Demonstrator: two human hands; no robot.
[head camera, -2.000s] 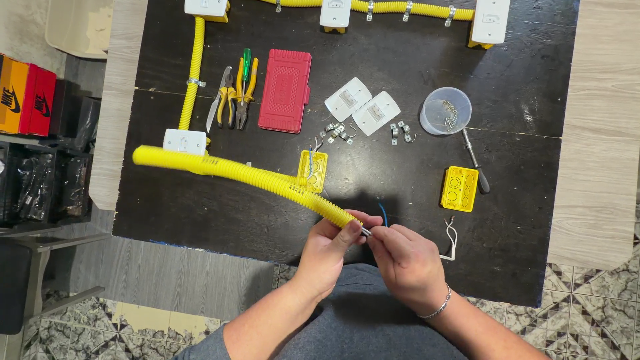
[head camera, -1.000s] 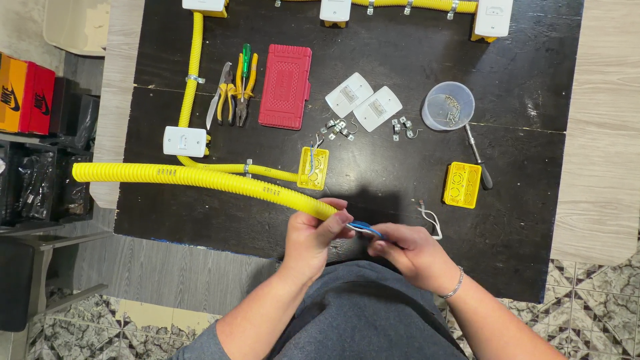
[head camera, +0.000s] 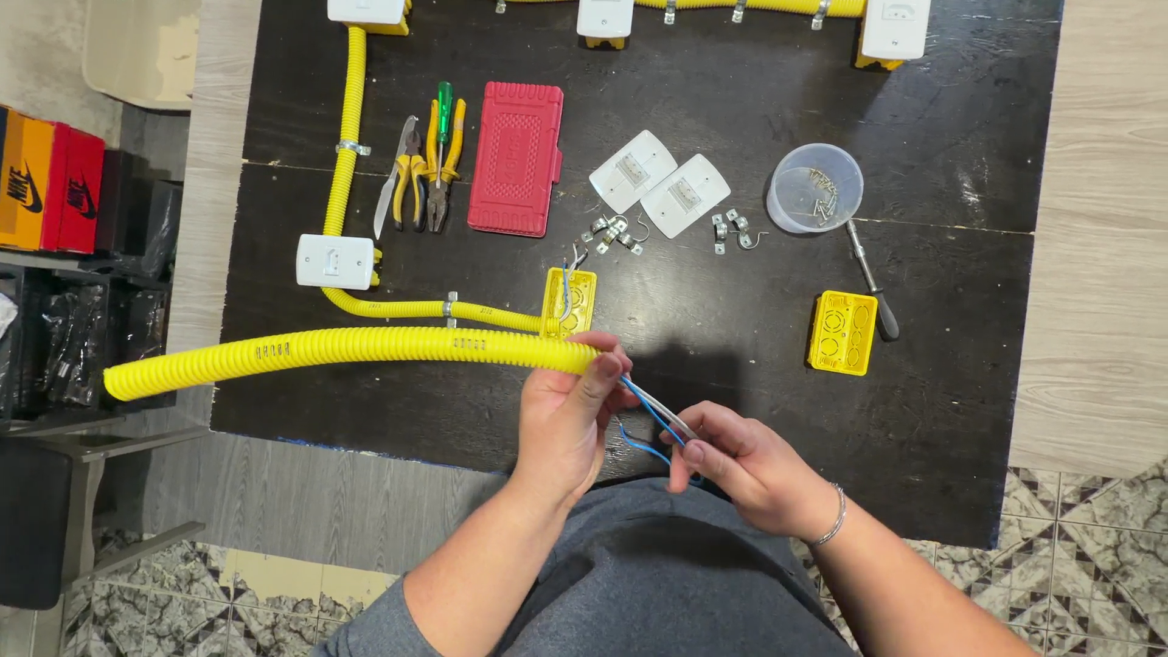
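My left hand (head camera: 570, 415) grips the right end of a yellow corrugated conduit (head camera: 365, 354), which stretches left past the board's edge. Blue and white electrical wires (head camera: 652, 401) come out of that end, and my right hand (head camera: 744, 465) pinches them between thumb and fingers. A loose blue wire end curls below, between my hands. Just above my left hand, an open yellow electrical box (head camera: 568, 303) with wires sticking up is joined to a conduit run (head camera: 401, 308). Another yellow box (head camera: 841, 333) lies to the upper right of my right hand.
On the black board (head camera: 693, 301) lie a red case (head camera: 516, 160), pliers (head camera: 443, 173), a knife (head camera: 394, 178), two white cover plates (head camera: 684, 196), metal clamps (head camera: 613, 234), a tub of screws (head camera: 815, 189) and a screwdriver (head camera: 873, 283). White outlets (head camera: 336, 262) are joined by conduit.
My right hand has moved away from the conduit's end, and a longer stretch of blue and white wires shows between my hands. The conduit has shifted left and now lies more level.
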